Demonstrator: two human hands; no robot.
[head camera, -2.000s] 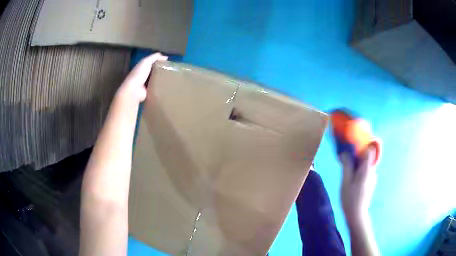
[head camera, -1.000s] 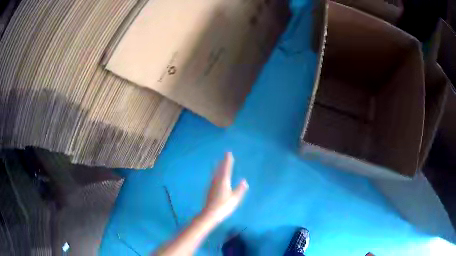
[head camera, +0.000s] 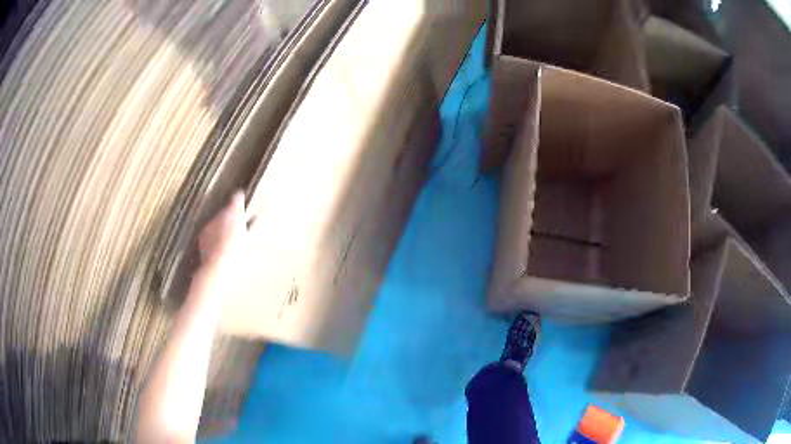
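Note:
My left hand (head camera: 221, 232) grips the edge of a flat carton (head camera: 299, 234) at the side of the stack of flat cartons (head camera: 87, 173); its fingers are blurred and partly hidden at the edge. The flat carton is tilted, with small dark printing near its lower end. The orange and blue tape gun (head camera: 599, 425) shows at the bottom edge of the picture, right of centre. My right hand is not visible.
An erected open carton (head camera: 598, 301) stands right of centre, with more open cartons (head camera: 655, 368) behind and beside it. My shoe (head camera: 522, 336) is against its near side. The floor (head camera: 434, 269) is blue, with a thin dark line on it.
The box in front of me has left my left hand; an open carton now stands at right. My left hand has moved left onto the flat carton. The tape gun is now lower, at the picture's edge.

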